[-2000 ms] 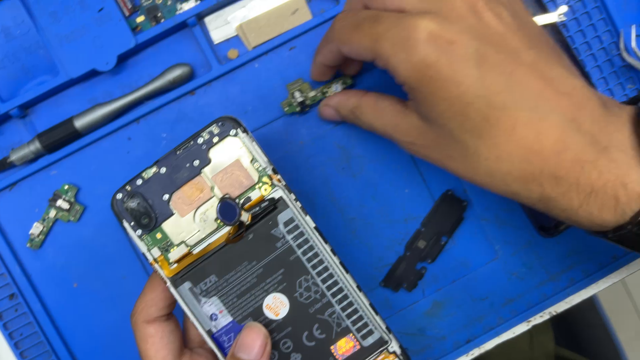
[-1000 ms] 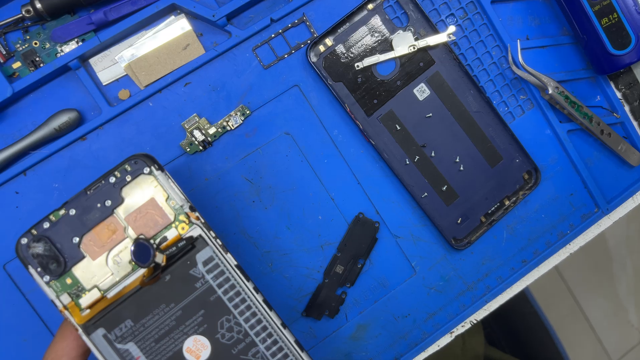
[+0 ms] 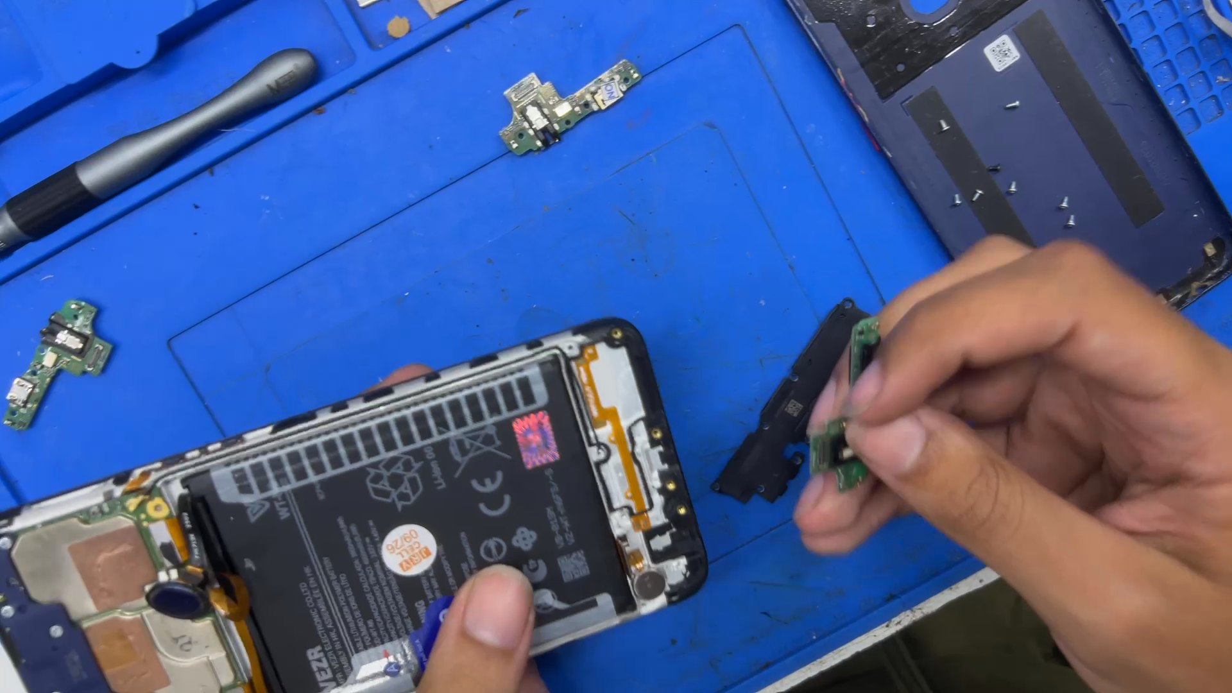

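My left hand (image 3: 486,626) grips an opened smartphone (image 3: 635,385) by its long edges, thumb over the black battery (image 3: 337,529). The phone's bottom end, with an orange flex cable, faces right. Between thumb and fingers, my right hand (image 3: 1039,414) holds a small green circuit board (image 3: 842,452), partly hidden by the fingers. Just behind that hand a black plastic speaker module (image 3: 794,404) lies on the blue mat. A second small circuit board (image 3: 539,115) lies above the phone, and a third board (image 3: 60,356) with a micro-USB port is at the left.
The dark blue phone back cover (image 3: 1039,125) lies upper right with several tiny screws (image 3: 1064,203) on it. A grey screwdriver (image 3: 183,135) rests upper left beside a raised tray edge. The blue mat's near edge (image 3: 885,630) runs along the lower right.
The phone has turned so its bottom end points right, nearer the right hand. My right hand, out of view one second ago, is back with a small board in its fingers.
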